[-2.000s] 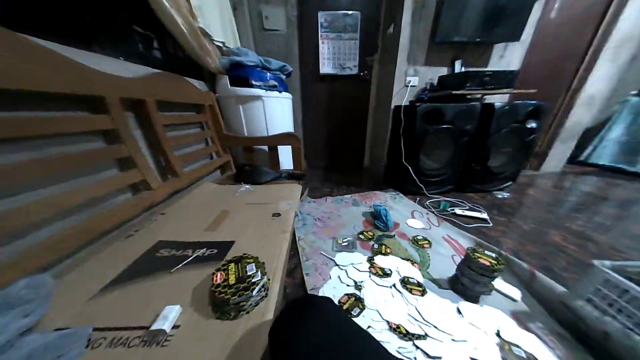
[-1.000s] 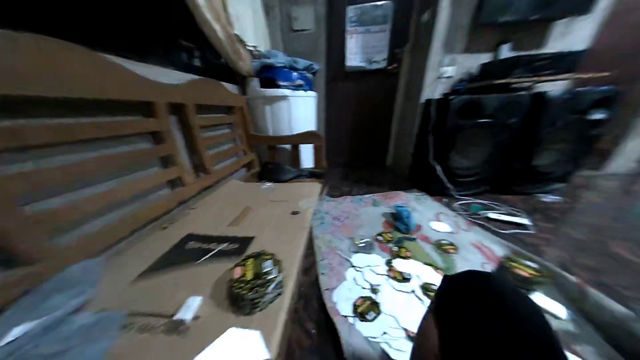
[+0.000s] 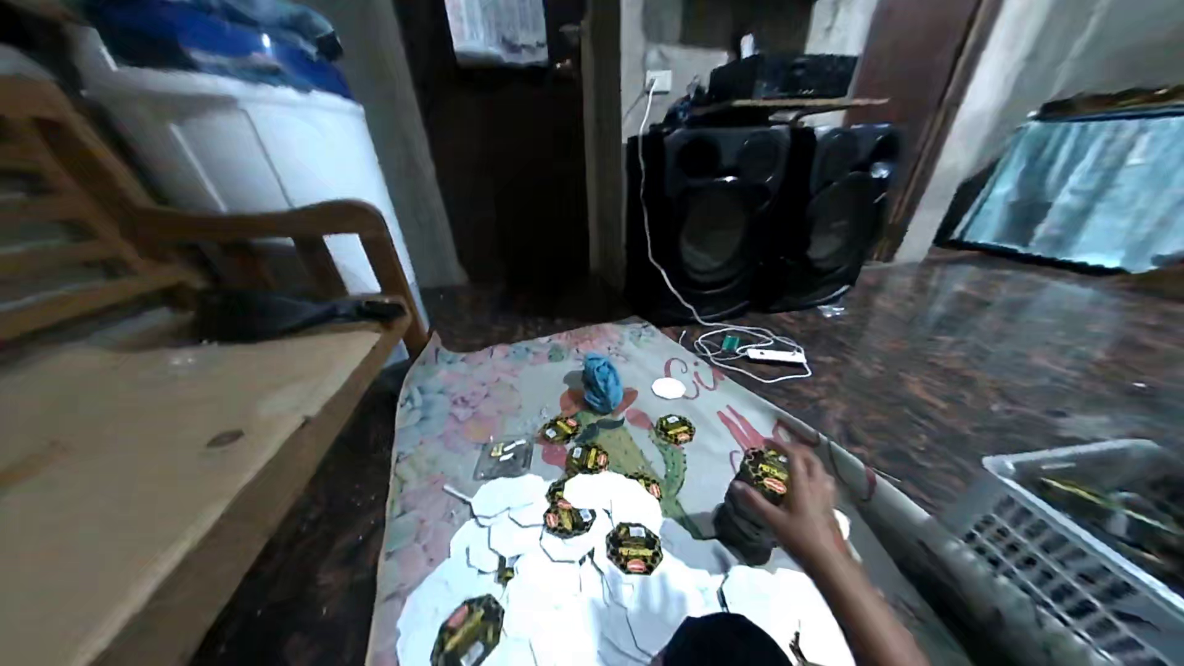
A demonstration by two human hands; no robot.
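My right hand (image 3: 803,499) is at the top of a stack of dark octagonal printed cards (image 3: 747,527), its fingers around the upper card with yellow print. Many white octagonal cards (image 3: 546,592) lie spread over the floral mat, some overlapping. Several black and yellow octagonal cards (image 3: 635,548) lie printed side up among and above them. A blue crumpled cloth or bag (image 3: 601,383) sits farther up the mat, near a single white card (image 3: 668,388) and a small clear packet (image 3: 504,458). My left hand is not in view.
A wooden bench (image 3: 277,222) with a cardboard sheet (image 3: 213,416) stands on the left. A white plastic basket (image 3: 1064,546) holding items is at the right. Black speakers (image 3: 712,222) and a white extension cord (image 3: 775,355) are beyond the mat (image 3: 435,407).
The view has turned to the right and down. My right hand has come into view at the dark card stack, which stood without a hand on it two seconds ago.
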